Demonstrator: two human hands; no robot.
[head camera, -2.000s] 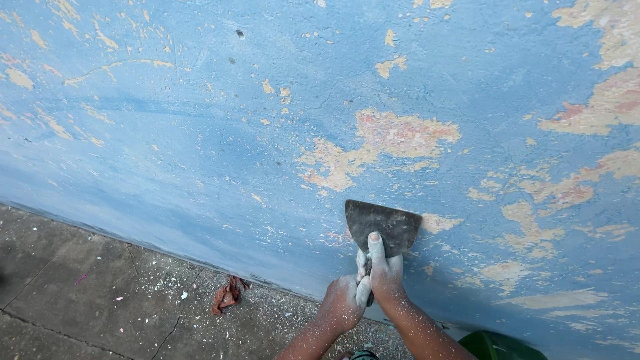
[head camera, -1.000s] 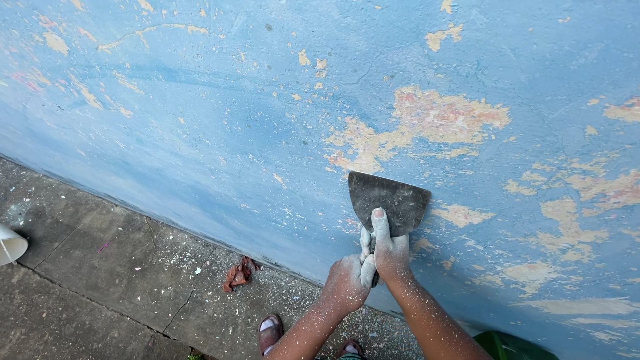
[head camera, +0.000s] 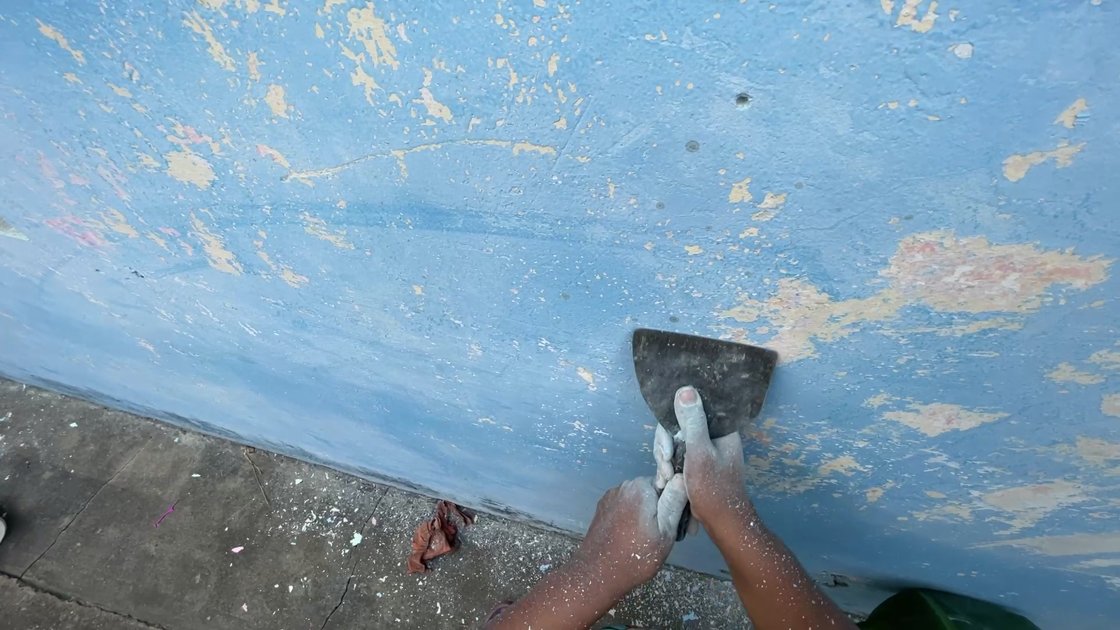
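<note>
A wide metal scraper lies with its blade against the blue painted wall, just left of a large bare patch where the paint is gone. My right hand grips it where the blade meets the handle, thumb laid on the blade. Lower down, my left hand is closed around the handle. White dust coats the fingers of both hands, and paint specks dot the forearms. Most of the handle is hidden by the fingers.
Along the foot of the wall runs a cracked concrete floor strewn with paint flakes. A crumpled reddish-brown scrap lies on it near the wall. Something dark green stands at the bottom right, partly cut off.
The view has shifted, showing more wall at the left. Both hands stay on the scraper throughout, and its blade sits lower relative to the large bare patch than two seconds ago is not certain.
</note>
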